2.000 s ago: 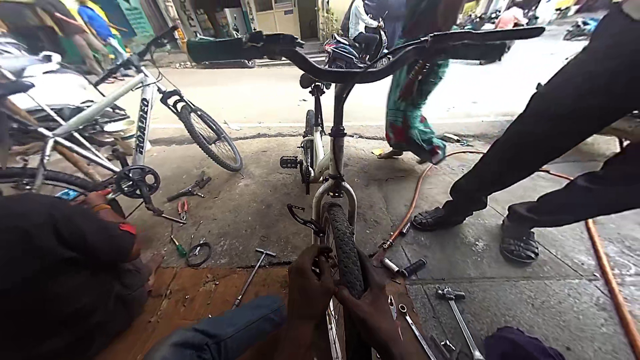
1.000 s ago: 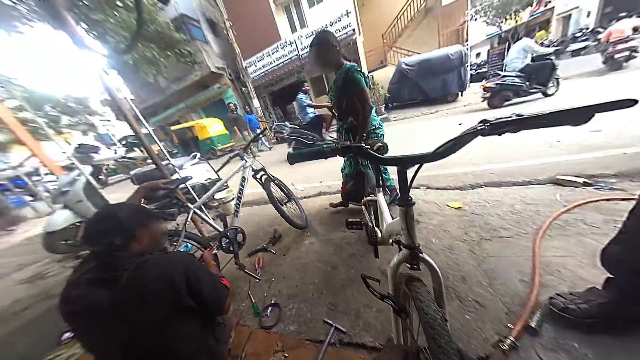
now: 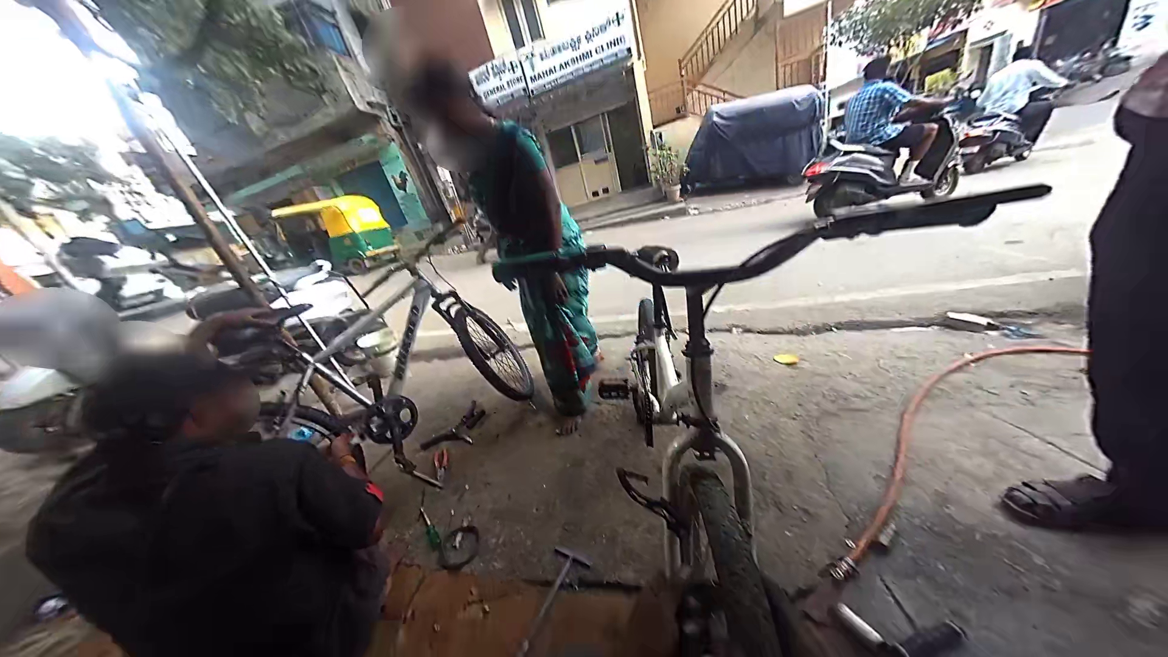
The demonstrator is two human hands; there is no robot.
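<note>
A white bicycle stands upright before me, its front tyre (image 3: 725,538) pointing at me between the silver fork legs (image 3: 741,474), with the black handlebar (image 3: 757,265) above. At the bottom edge, my left hand (image 3: 655,619) is a dark, blurred shape on the left side of the wheel. My right hand (image 3: 815,625) is partly seen on the wheel's right side. The fingers of both are too dark and cut off to make out. A T-handle wrench (image 3: 552,598) lies to the left, and a black-gripped tool (image 3: 931,639) lies to the right.
A person in black (image 3: 210,547) crouches at left beside a grey bicycle (image 3: 401,351). Pliers (image 3: 441,464) and a green-handled screwdriver (image 3: 429,529) lie near them. An orange hose (image 3: 903,438) curves at right, near a sandalled foot (image 3: 1063,502). Another person (image 3: 538,219) stands behind.
The view has tilted up and left, leaving my hands barely in frame. The person in green has moved left of the white bicycle. Two scooters with riders are now on the road at right.
</note>
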